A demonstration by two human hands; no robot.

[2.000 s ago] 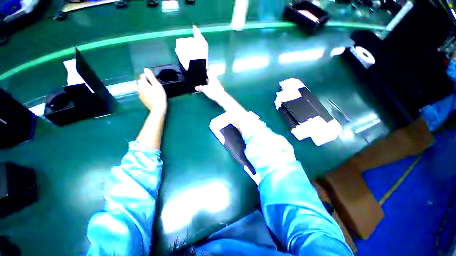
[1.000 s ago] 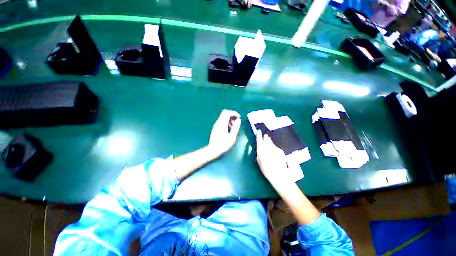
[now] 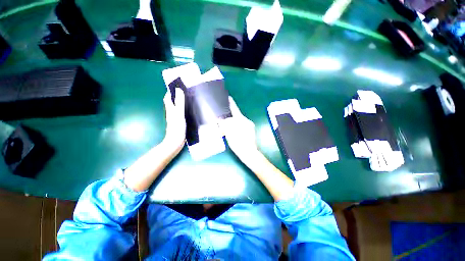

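A carton blank, black in the centre with white stepped flaps, is held above the bench in front of me. My left hand grips its left edge, with the thumb on the black face. My right hand holds its right edge near the lower flap. The blank is partly bent along its left side. A pile of flat blanks lies just right of my right hand. A second, thicker stack of blanks lies further right.
Finished open boxes with upright lids stand along the far side. Nested black inserts lie at the left, with a single insert nearer me. A black bin is at the far right. A white ring sits on a dark holder at the right edge.
A blank has come off the near pile and is now held in both hands to the left of it. My left hand has moved left and closed on it. The view has shifted slightly.
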